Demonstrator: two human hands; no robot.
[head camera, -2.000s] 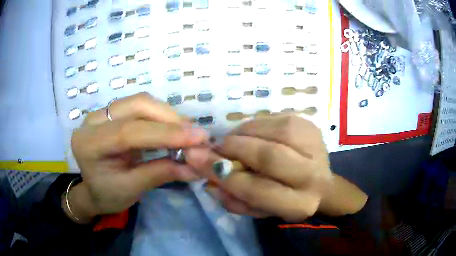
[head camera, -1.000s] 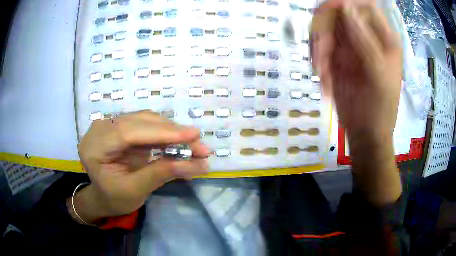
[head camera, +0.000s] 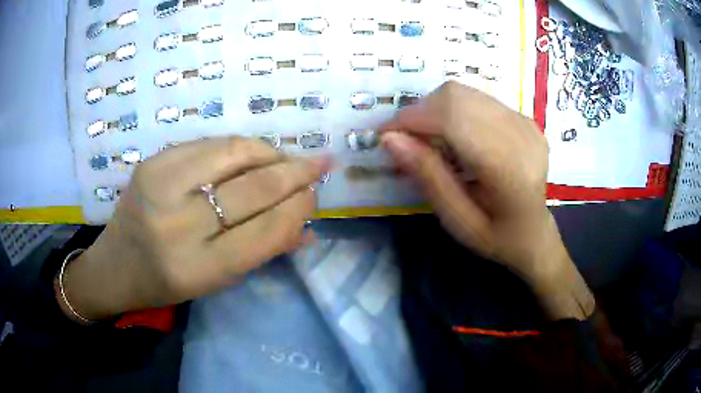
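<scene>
The white slotted tray (head camera: 230, 123) lies on the bench, its rows of dumbbell slots mostly holding silver oval metal parts. My right hand (head camera: 480, 165) is over the tray's lower right, thumb and forefinger close together at a slot beside a silver metal part (head camera: 361, 140); its fingertips hide what they may hold. A tan slot (head camera: 370, 173) shows below it, blurred. My left hand (head camera: 219, 211) is over the tray's front edge, knuckles up, fingers curled and fingertips together; its inside is hidden and I cannot tell if it holds anything.
Loose metal parts (head camera: 588, 77) lie heaped on the red-bordered white sheet (head camera: 599, 157) at the right, beside a crinkled clear plastic bag (head camera: 665, 84). Yellow tape (head camera: 377, 211) lines the bench's front edge. Another slotted tray (head camera: 684, 180) is at the far right.
My right hand has come from the upper right to the tray's lower right slots. My left hand has turned knuckles up, and the metal parts seen in its fingers are now out of sight.
</scene>
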